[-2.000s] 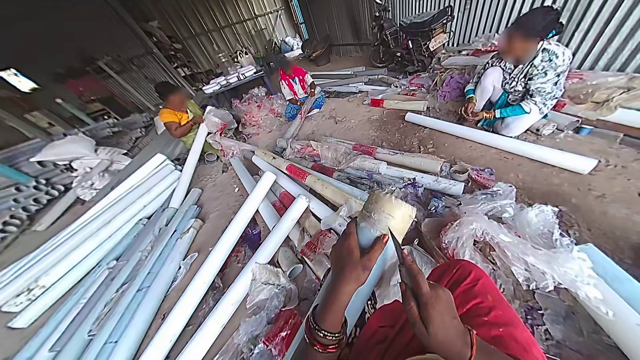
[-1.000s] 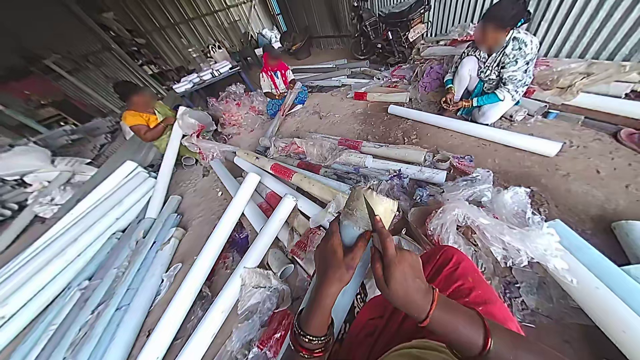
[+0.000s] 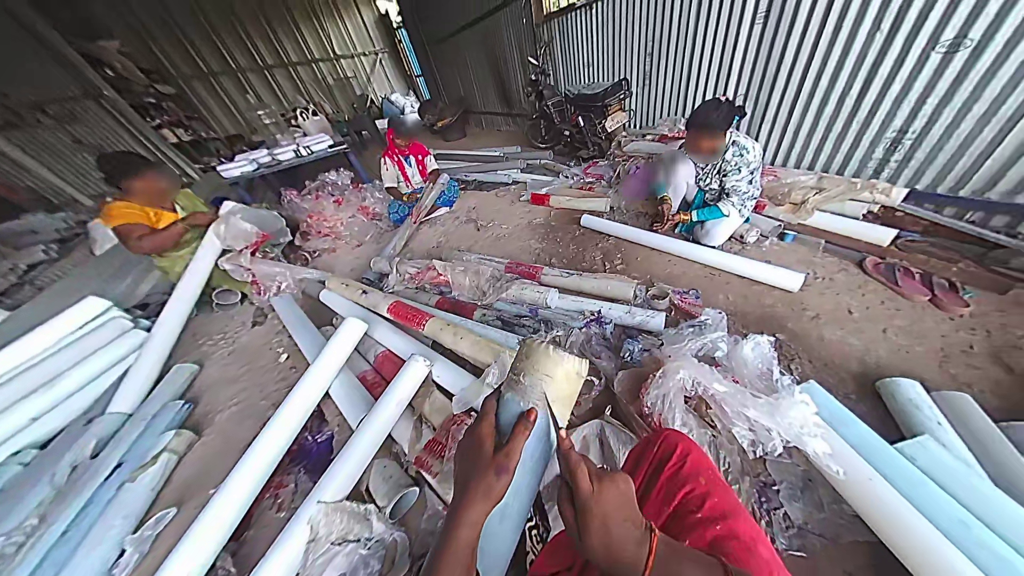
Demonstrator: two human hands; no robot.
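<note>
Between my hands a blue roll or tube slants up from my lap, with a cream, worn layer around its upper end. My left hand grips the tube from the left, just below the cream part. In my right hand is a thin dark blade, likely a knife, its tip against the lower edge of the cream layer. The knife's handle is hidden by my fingers. Crumpled clear plastic film lies to the right of the tube.
White tubes lie at left, and blue and white ones at right. Cream tubes with red bands lie ahead among plastic wrap. Several people sit beyond, one beside a long white tube. Sandals are at far right.
The view has shifted, and more tubes show at right. Both hands stay at the tube's upper end; the blade's tip is lower on the cream layer than a second ago.
</note>
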